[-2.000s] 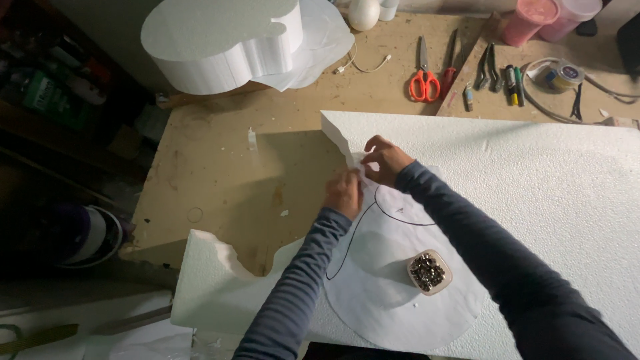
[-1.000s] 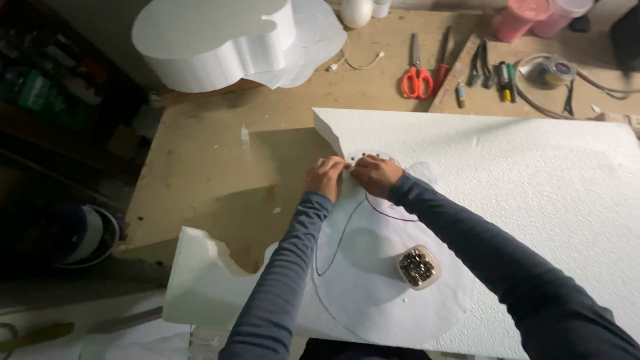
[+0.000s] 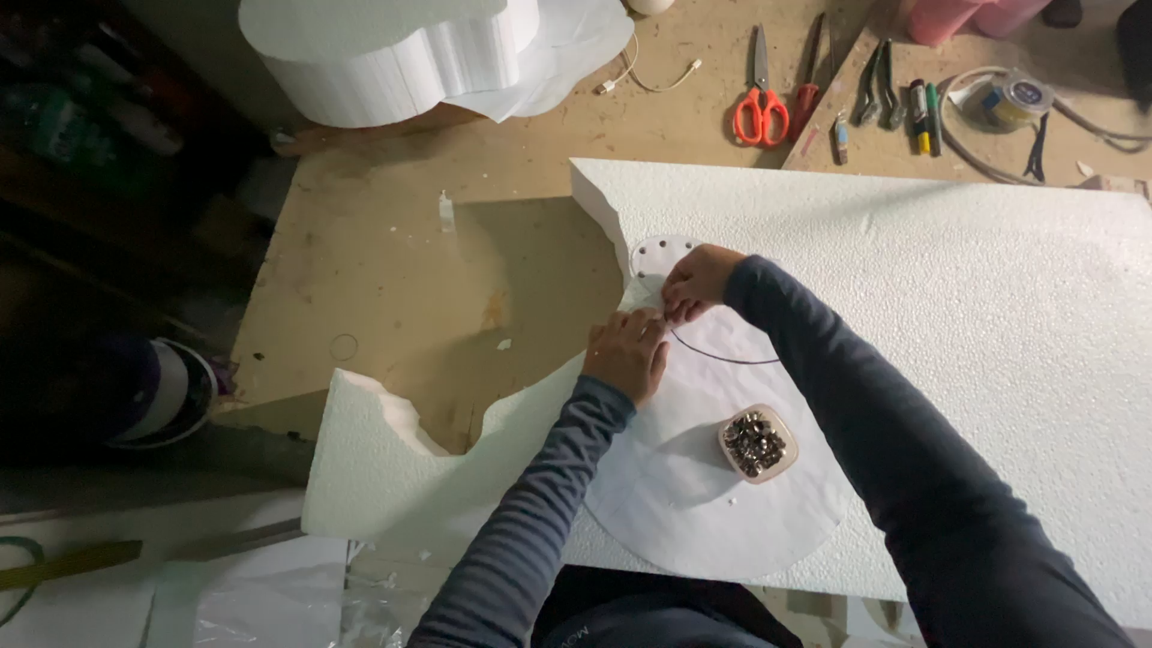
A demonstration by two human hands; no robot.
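Observation:
A large white foam sheet (image 3: pixel 954 297) lies on the wooden bench with a white paper pattern (image 3: pixel 702 531) on top. Several dark thumbtack heads dot the pattern's small round lobe (image 3: pixel 663 256). My left hand (image 3: pixel 627 351) presses flat on the paper near the cut foam edge. Just above and right of it, my right hand (image 3: pixel 697 283) has its fingertips pinched down at the paper; whatever is between them is hidden. A dark curved line (image 3: pixel 720 357) runs over the paper. Nearer me stands a small square plastic tub (image 3: pixel 789 447) full of metal tacks.
A thick white foam cutout (image 3: pixel 360 85) sits at the back left. Along the back lie orange-handled scissors (image 3: pixel 761 112), a red-handled tool (image 3: pixel 804 106), pliers, markers (image 3: pixel 919 117), a tape roll (image 3: pixel 1021 97) and a white cable (image 3: pixel 643 76). A bucket (image 3: pixel 166 391) stands below, left.
Both hands have moved down the pattern, toward me, from the small lobe. My left hand now lies flatter on the paper. Tack heads on the lobe are uncovered.

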